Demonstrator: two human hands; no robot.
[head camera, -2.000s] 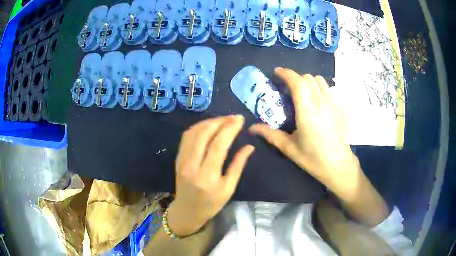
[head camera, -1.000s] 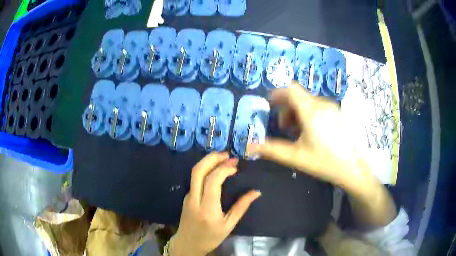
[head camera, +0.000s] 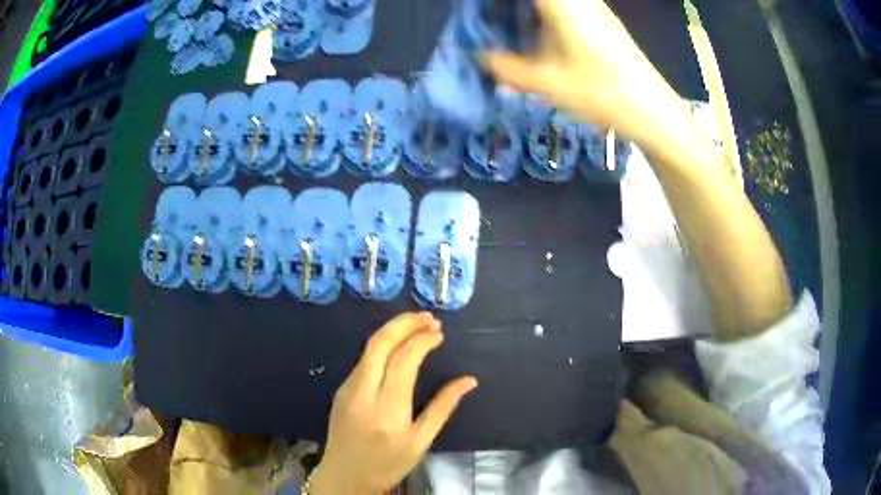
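Observation:
Pale blue plastic housings (head camera: 368, 126) with silvery metal bars lie in two overlapping rows on the black board (head camera: 241, 343). One housing (head camera: 446, 249) lies slightly apart at the right end of the near row. My left hand (head camera: 391, 392) is open and empty on the board just below it, fingers apart. My right hand (head camera: 565, 63) is over the far row, at the top of the picture. It holds a blurred blue housing (head camera: 456, 77) that hides part of that row. Its fingertips are blurred.
A blue crate (head camera: 63, 334) with black trays stands at left. Loose blue parts (head camera: 198, 39) are heaped at the far left, near a pale strip (head camera: 261, 56). The white sheet (head camera: 662, 290) is at right, partly under my right arm, with small brass parts (head camera: 769, 157) beyond. Brown paper (head camera: 217, 459) is low left.
My right hand has moved from the near-row housing up and away to the far side, and now holds a blue housing. The separate housing stays beside the near row. The view has shifted.

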